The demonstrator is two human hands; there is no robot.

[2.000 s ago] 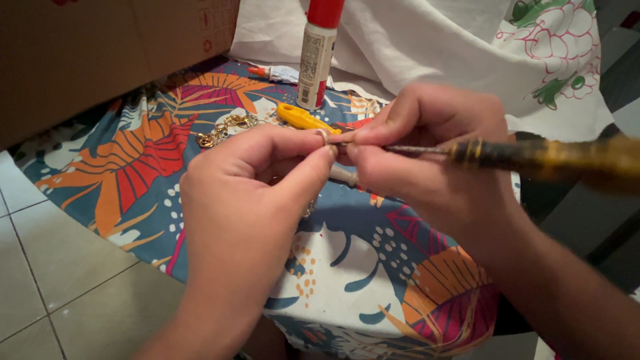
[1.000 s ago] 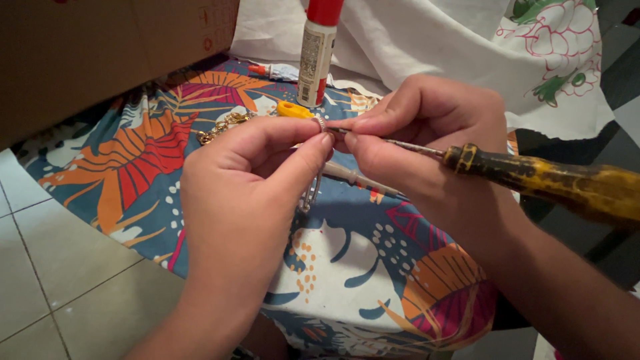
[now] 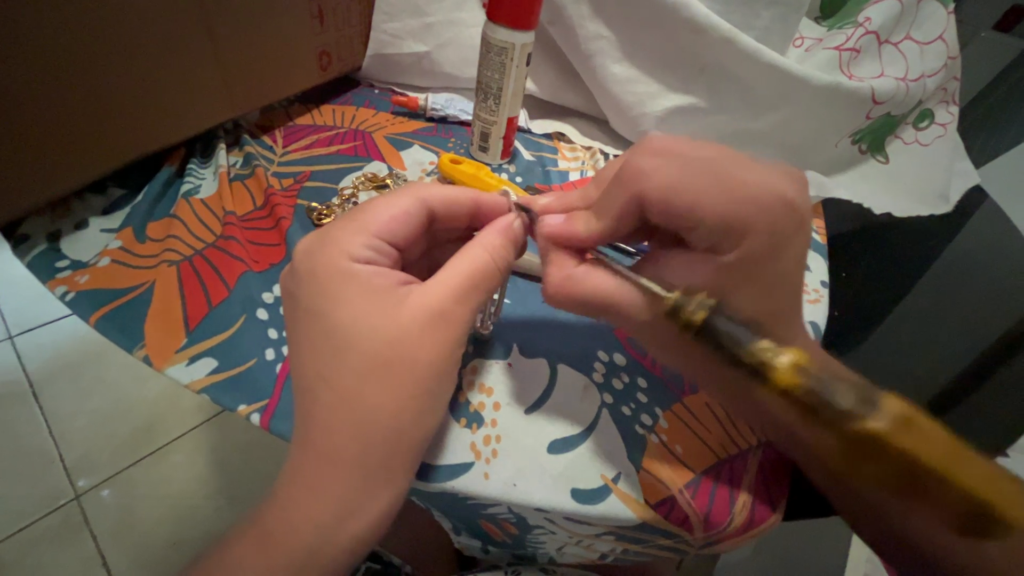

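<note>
My left hand (image 3: 384, 296) pinches a small metal chain piece (image 3: 510, 194) between thumb and index finger. Below those fingertips hangs a silver-coloured metal chain (image 3: 486, 314). A thin-shafted hand tool with a worn yellow and dark handle (image 3: 800, 376) is gripped near its tip by my right hand (image 3: 680, 208); its dark tip meets the metal piece at my left fingertips. The tool's exact kind cannot be told. Beyond my hands lie a yellow-handled tool (image 3: 472, 172), partly hidden, and a gold-coloured chain (image 3: 352, 196).
The patterned cloth (image 3: 552, 400) covers the surface. A white and red bottle (image 3: 502, 88) stands at the back beside a crumpled tube with a red cap (image 3: 440, 105). At the back left is a cardboard box (image 3: 176, 80); white cloth (image 3: 688, 96) hangs behind.
The handle of the tool in my right hand has swung downward, so it now slants more steeply toward the lower right. My left hand keeps its pinch.
</note>
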